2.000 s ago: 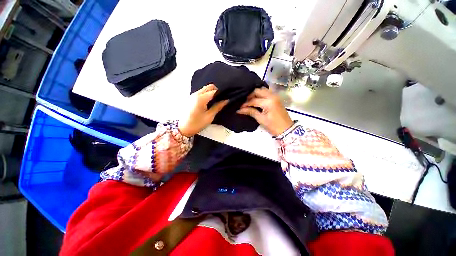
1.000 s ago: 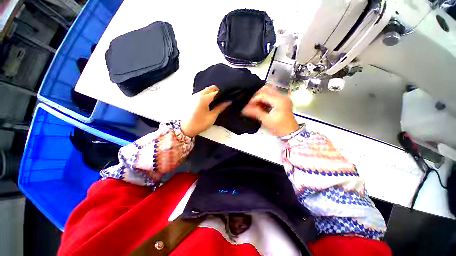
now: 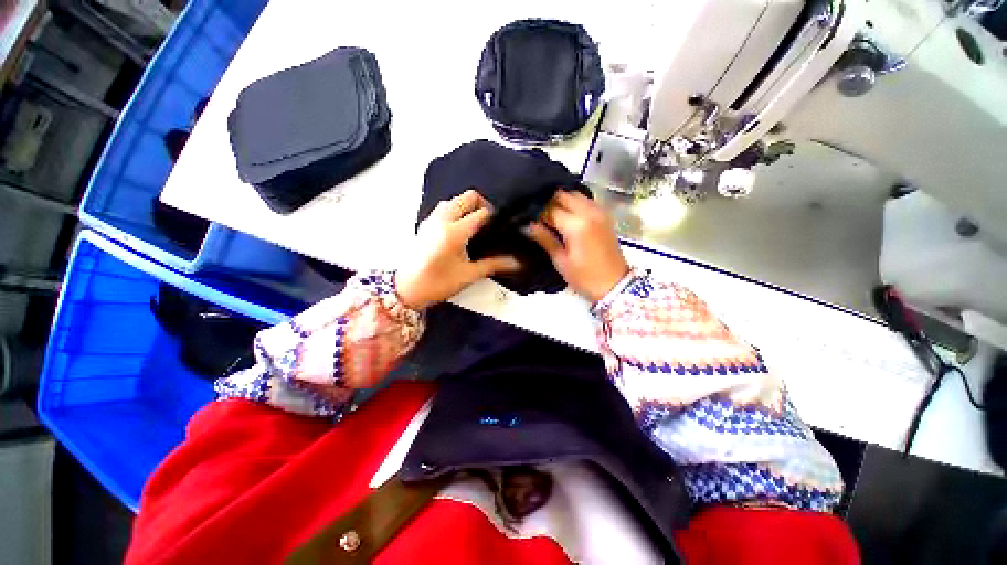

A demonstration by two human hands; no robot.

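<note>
A soft black pouch body (image 3: 486, 171) lies at the front edge of the white table, left of the needle area. My left hand (image 3: 451, 252) holds its left and near side, thumb and fingers on the fabric. My right hand (image 3: 582, 245) grips its right side with bent fingers. The fabric between my hands is folded, and my fingertips are partly hidden in it. A second black pouch (image 3: 539, 80) lies flat behind it. A stack of black panels (image 3: 300, 119) lies at the left of the table.
The sewing machine head (image 3: 762, 66) and its lit presser foot area (image 3: 663, 210) are at right. Two blue crates (image 3: 94, 342) stand at left, the near one holding black pieces. A red-and-black item with a black cord (image 3: 905, 315) lies at far right.
My right hand was blurred and a little farther right a second ago; it is now against the pouch, fingers bent into it. My left hand has shifted slightly on the fabric.
</note>
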